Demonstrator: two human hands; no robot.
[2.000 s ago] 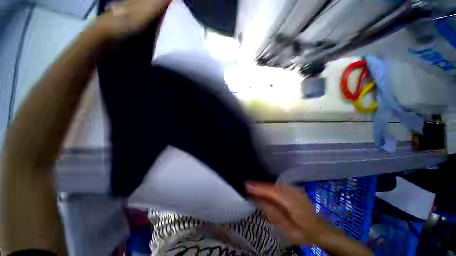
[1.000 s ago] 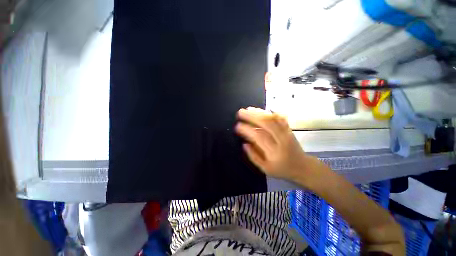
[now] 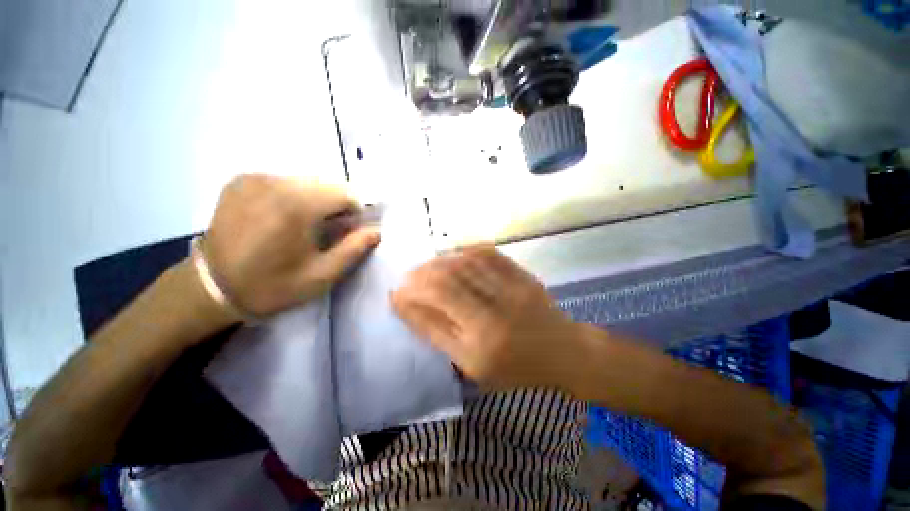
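Observation:
A white panel (image 3: 389, 349) lies at the front of the machine bed and hangs over its front edge. A dark panel (image 3: 170, 399) lies under and left of it. My left hand (image 3: 284, 245) pinches the cloth's far edge between thumb and fingers. My right hand (image 3: 479, 309) rests on the white panel's right side, fingers bent; whether it grips the cloth is unclear. The presser foot area (image 3: 444, 90) is above and beyond my hands, washed out by glare. The grey ribbed knob (image 3: 553, 138) is right of it.
Scissors with red (image 3: 671, 105) and yellow handles lie at the right, beside a light blue fabric strip (image 3: 766, 130). A small dark block (image 3: 886, 205) sits at the table's right end. Blue crates (image 3: 733, 359) stand below. The grey table edge (image 3: 659, 299) runs in front.
The broad dark panel no longer covers the bed; white cloth now shows on top, with dark cloth at left. Both hands are now together at the cloth. The machine head appears closer.

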